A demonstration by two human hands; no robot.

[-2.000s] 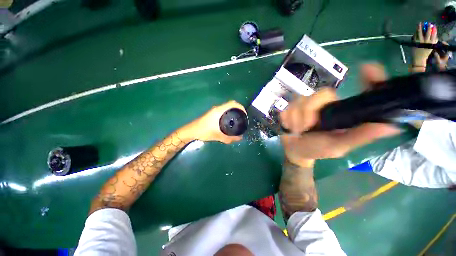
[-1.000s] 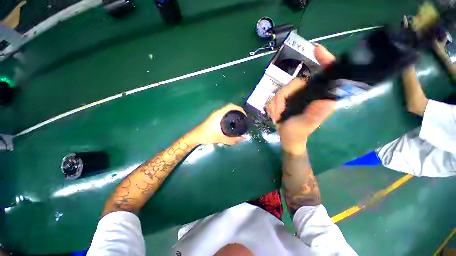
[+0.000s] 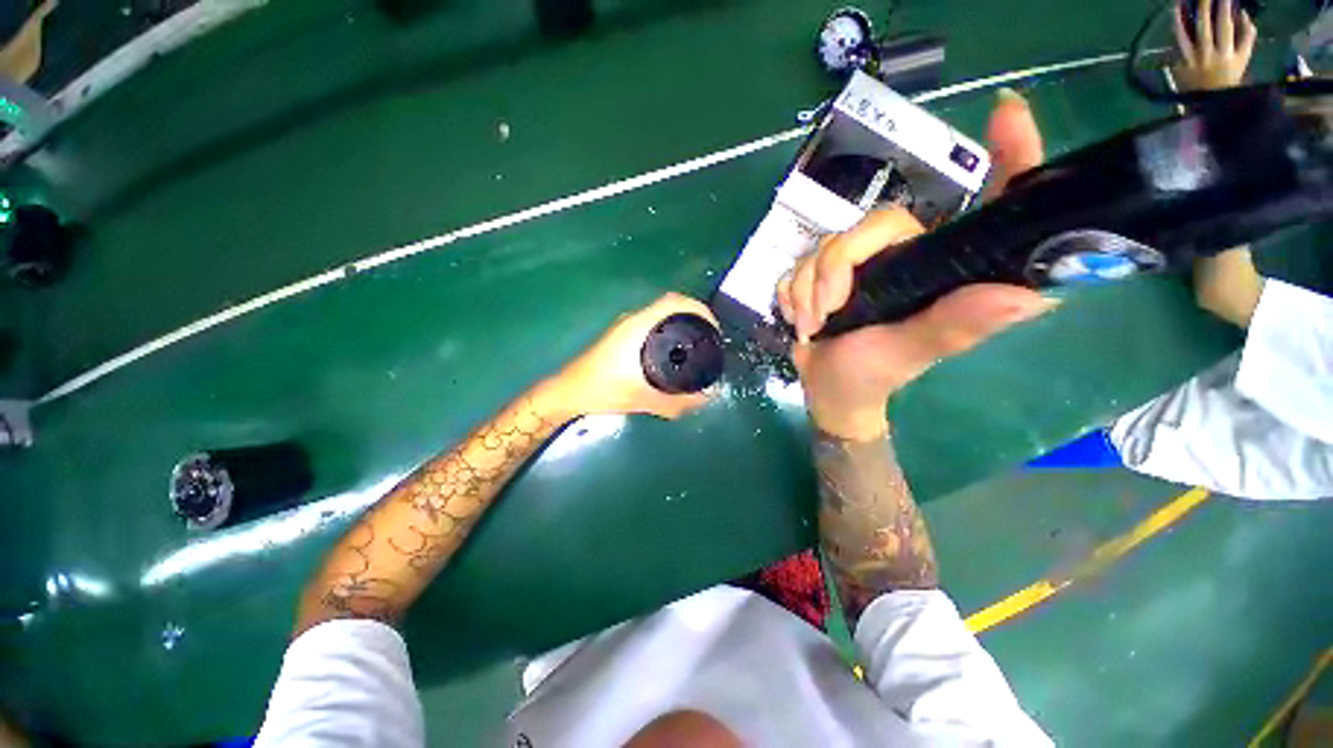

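My left hand (image 3: 626, 361) is wrapped around a black cylindrical housing (image 3: 683, 354), its dark recessed end facing up. My right hand (image 3: 877, 329) grips the lower end of a thick black electric screwdriver (image 3: 1023, 234), which slants up to the right. The bit is hidden by my fingers or too small to tell. The driver's lower end is right of the housing and apart from it, over the near end of the white-grey screw feeder (image 3: 925, 142). Tiny shiny screws (image 3: 756, 355) lie scattered on the green surface between my hands.
An unlit black unit (image 3: 241, 485) lies at the left. Another unit (image 3: 914, 62) with a round silvery part lies behind the feeder. A green-lit unit (image 3: 32, 241) is at the far left edge. Another person's hand (image 3: 1212, 47) and white sleeve are at the right. A white line crosses the belt (image 3: 483, 336).
The driver and my right hand moved left, then the driver swung briefly and now shows sharper. My left hand still holds the housing. The person's hand at the right has shifted.
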